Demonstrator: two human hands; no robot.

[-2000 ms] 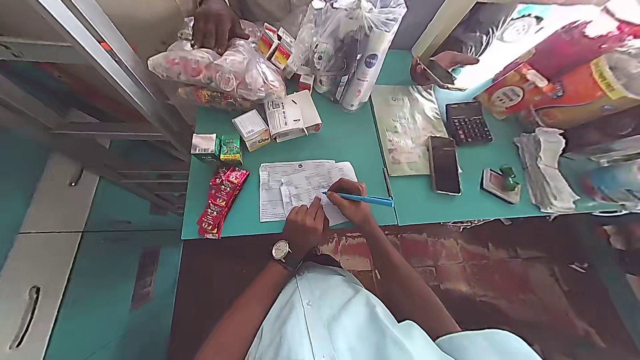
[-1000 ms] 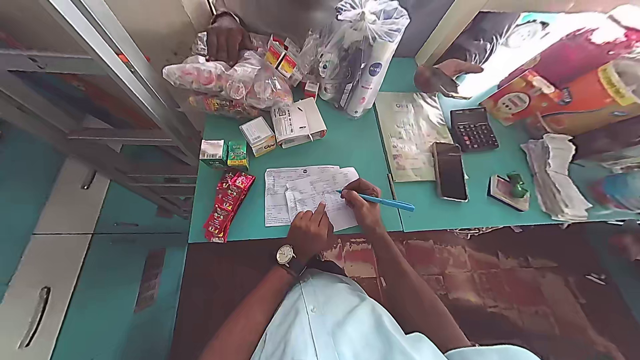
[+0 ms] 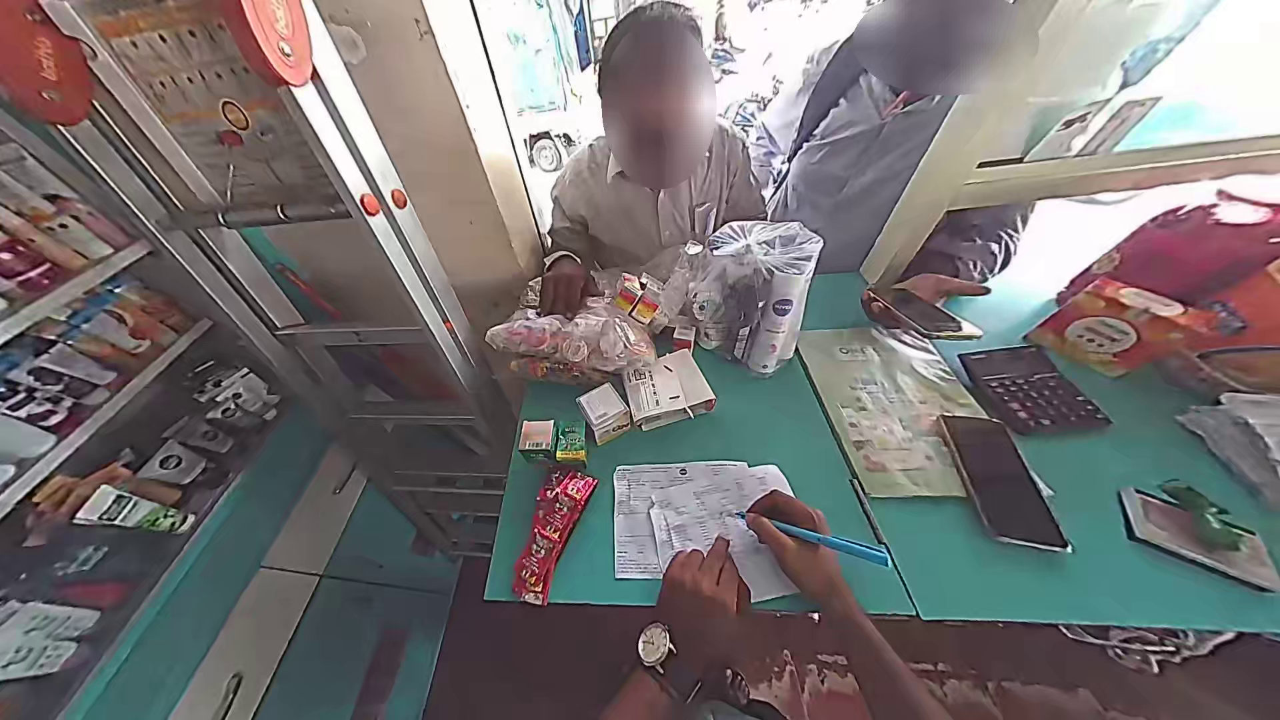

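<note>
My right hand grips a blue pen, its tip on the printed papers lying near the counter's front edge. My left hand rests on the lower edge of those sheets with its index finger extended, a wristwatch on that wrist. Left of the papers lies a strip of red sachets. Behind it stand two small green boxes, and to their right a small white carton and a larger white carton.
Across the counter, a person's hand rests on plastic bags of goods. Another person's hand holds a phone. A bagged bottle, a calculator, a smartphone and a booklet are nearby. Shelves stand left.
The view has tilted up, bringing the two people across the counter into sight. My right hand still holds the pen at the papers, and my left hand still rests on them.
</note>
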